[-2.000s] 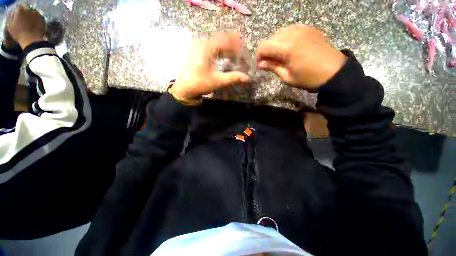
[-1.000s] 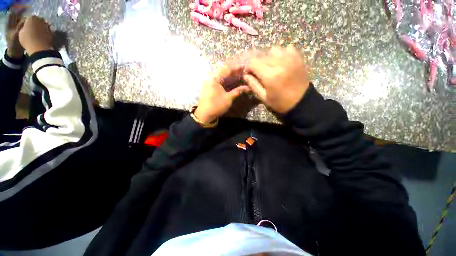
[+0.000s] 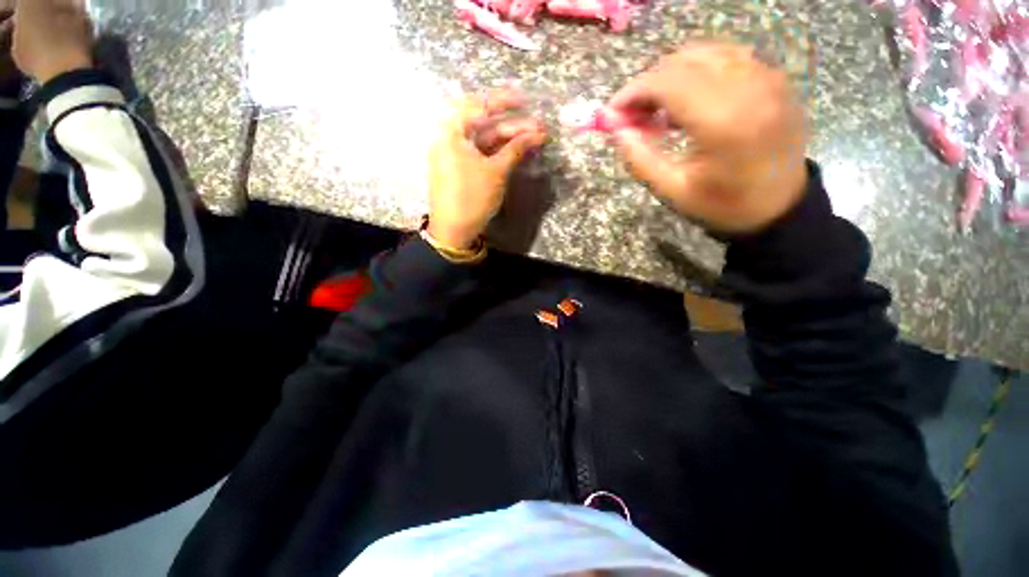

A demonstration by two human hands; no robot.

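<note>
My right hand [image 3: 717, 135] is over the tabletop, its fingertips closed on a small pink item [image 3: 610, 118] with a shiny whitish end that points left; film around it is hard to tell. My left hand [image 3: 480, 163] is left of it, apart from it, fingers curled with thumb and index close together; whether it holds thin film cannot be seen. A loose pile of matt pink items [image 3: 581, 9] is cut off by the top edge. A shiny pink pile under crinkled film [image 3: 970, 79] lies at the far right.
The speckled granite-look tabletop [image 3: 666, 242] ends just before my black jacket. A bright whitish patch, bags or glare, [image 3: 310, 56] lies left of my hands. Another person's hand [image 3: 51, 40] and black-and-white sleeve [image 3: 113, 203] are at the left edge.
My hands have parted. My right hand has moved right and up with the pink item now showing; my left hand has moved slightly left. The view has shifted, cutting off more of the loose pile.
</note>
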